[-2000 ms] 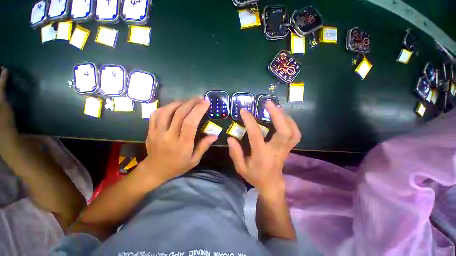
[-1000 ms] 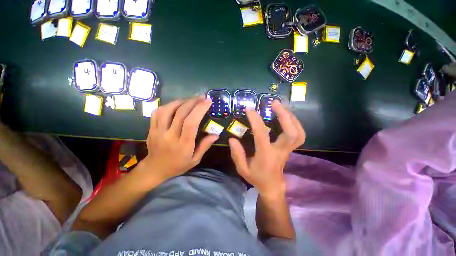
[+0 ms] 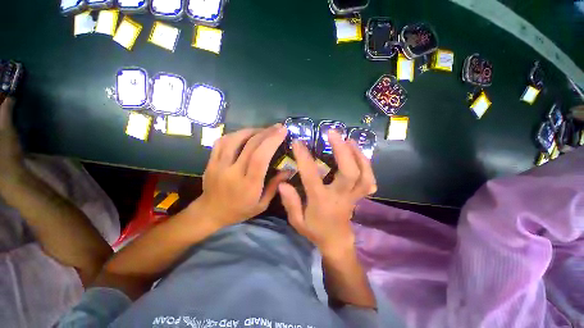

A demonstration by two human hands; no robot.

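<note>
Three watch modules lie side by side in front of me: a left one (image 3: 301, 130), a middle one (image 3: 333, 136) and a right one (image 3: 363, 139). The left and middle screens glow. Silver-white batteries with yellow edges, one of them (image 3: 288, 165) between my hands, lie below, partly hidden by my fingers. My left hand (image 3: 240, 173) is bare, its fingertips at the left module's left edge, holding nothing up. My right hand (image 3: 326, 182) is bare, fingers spread over the left and middle modules, thumb free.
White-lit modules (image 3: 168, 94) stand in rows on the green surface (image 3: 269, 70) at left. Watch-face modules (image 3: 387, 94) lie at right. A neighbour's arm (image 3: 51, 218) is at left, pink clothing (image 3: 512, 237) at right. A red object (image 3: 144, 208) is below the bench edge.
The view has shifted, so the bench items appear further right. My right hand has moved left across the modules, its fingers now over the left and middle ones. The left module's icon grid has changed.
</note>
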